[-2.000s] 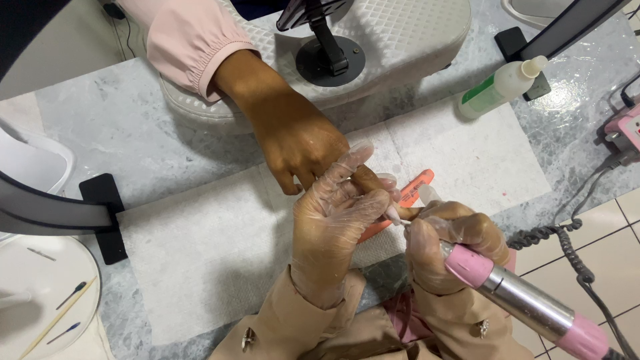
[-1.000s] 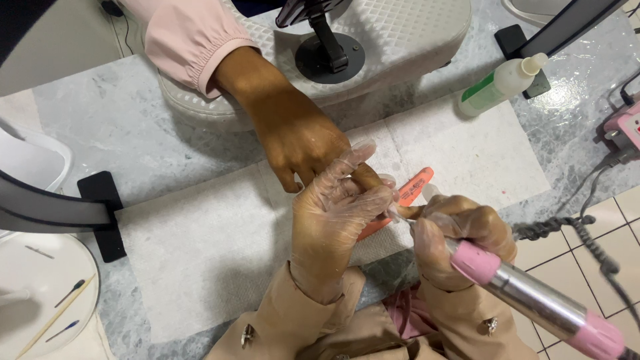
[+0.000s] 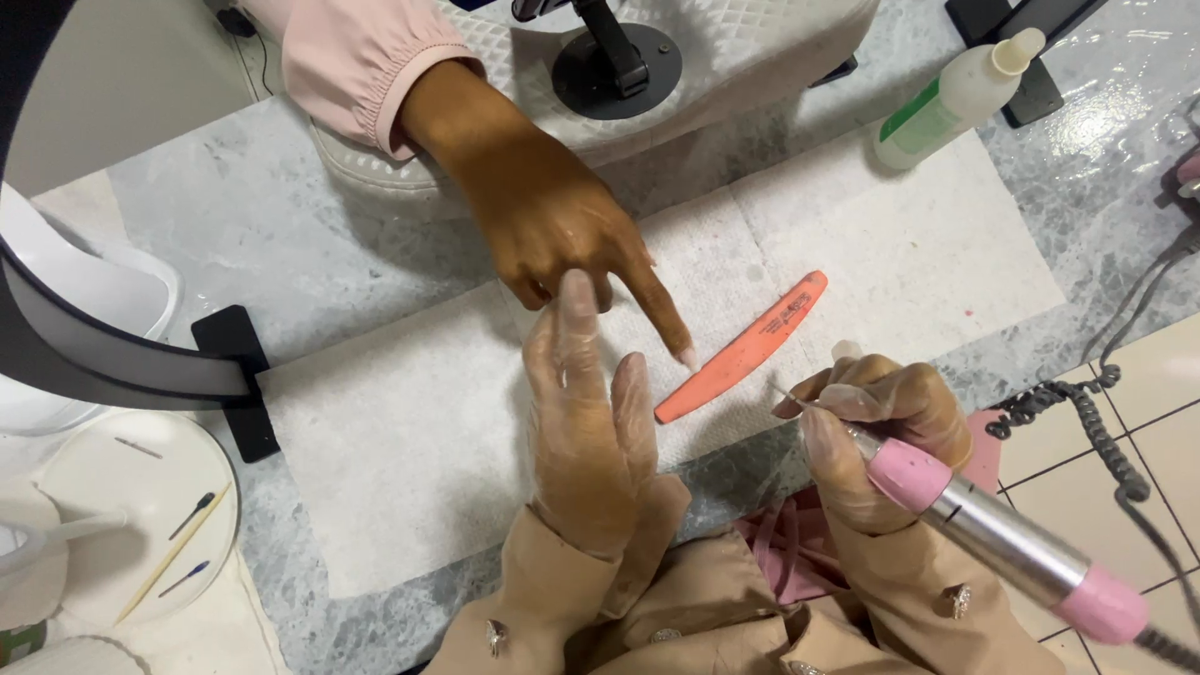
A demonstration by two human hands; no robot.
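Note:
My left hand [image 3: 586, 431], in a clear glove, is raised below another person's hand [image 3: 562, 225]. Its fingers are extended with the thumb apart, and it holds nothing; whether its fingertip touches that hand I cannot tell. The person's index finger points down at the orange crescent-shaped nail file [image 3: 745, 347], its tip beside the file's edge. At the right, my gloved right hand [image 3: 877, 427] grips a pink and silver electric nail drill [image 3: 1003, 534] near its front end, with the thin bit pointing up and left toward the file.
White paper towel [image 3: 403, 450] covers part of the marble-patterned table. A white bottle with a green label [image 3: 947, 103] stands at upper right. A quilted armrest [image 3: 750, 84] bears a black stand [image 3: 619, 70]. At left are a lamp's foot [image 3: 239, 384] and a plate [image 3: 84, 497] with small tools.
My left hand has let go of the other person's finger and moved left and down. The nail file now shows in full; earlier the hands partly covered it.

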